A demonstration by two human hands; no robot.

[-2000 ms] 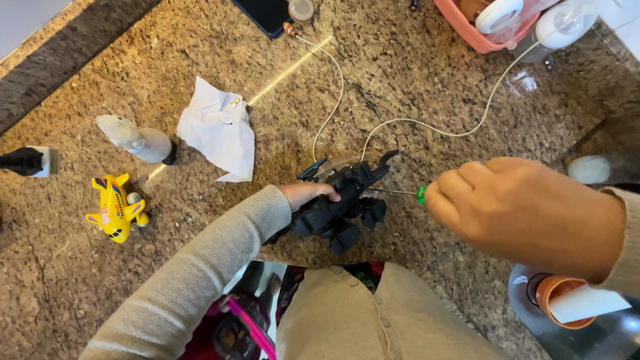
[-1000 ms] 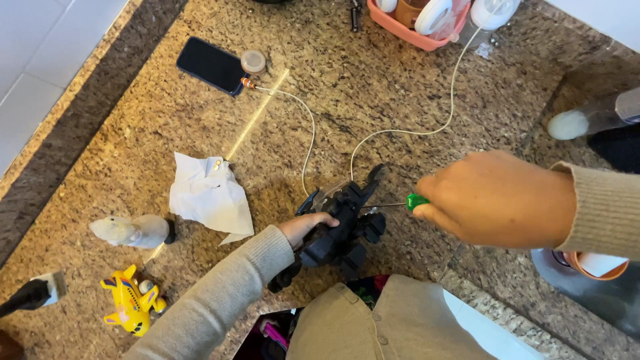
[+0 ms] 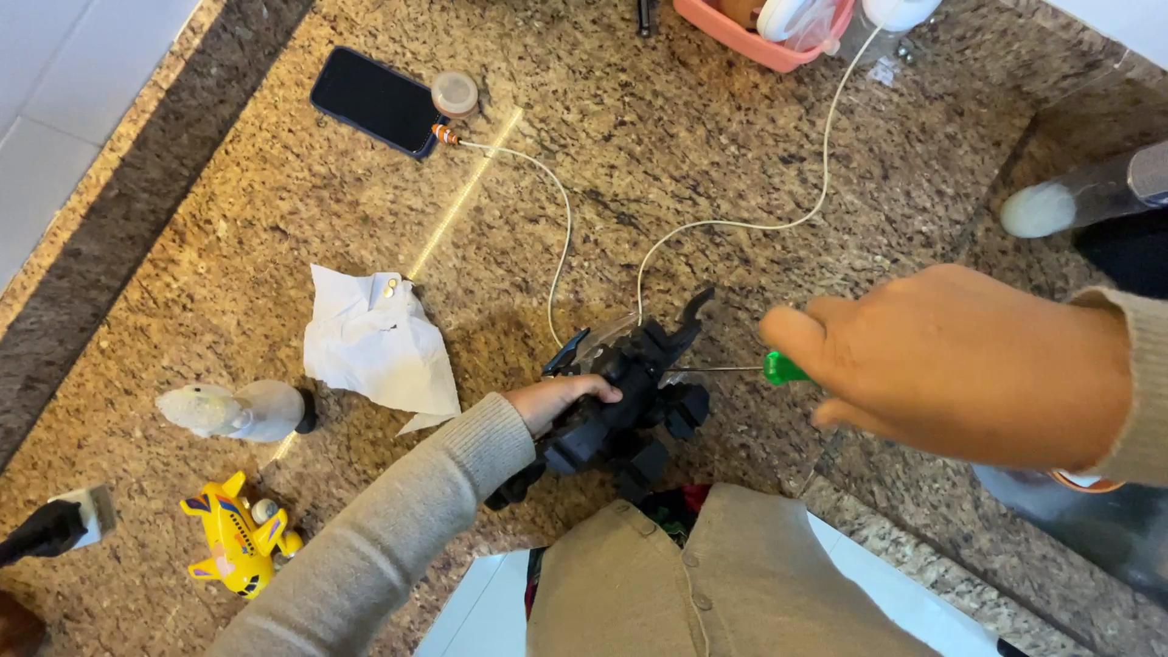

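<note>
A black jointed plastic toy lies near the counter's front edge, and my left hand grips its body with the thumb on top. My right hand is closed around a screwdriver with a green handle. Its thin metal shaft points left and reaches the toy's right side; the tip is hidden there. Beside the toy, toward the back, are a blue and black part and some clear plastic.
Crumpled white paper with small metal pieces, a white bottle-like figure and a yellow toy airplane are at left. Behind lie a phone, a small round container, a white cable and a pink basket.
The view has shifted, showing more of the counter's left and back. My left hand stays on the black toy, and my right hand still holds the screwdriver against it.
</note>
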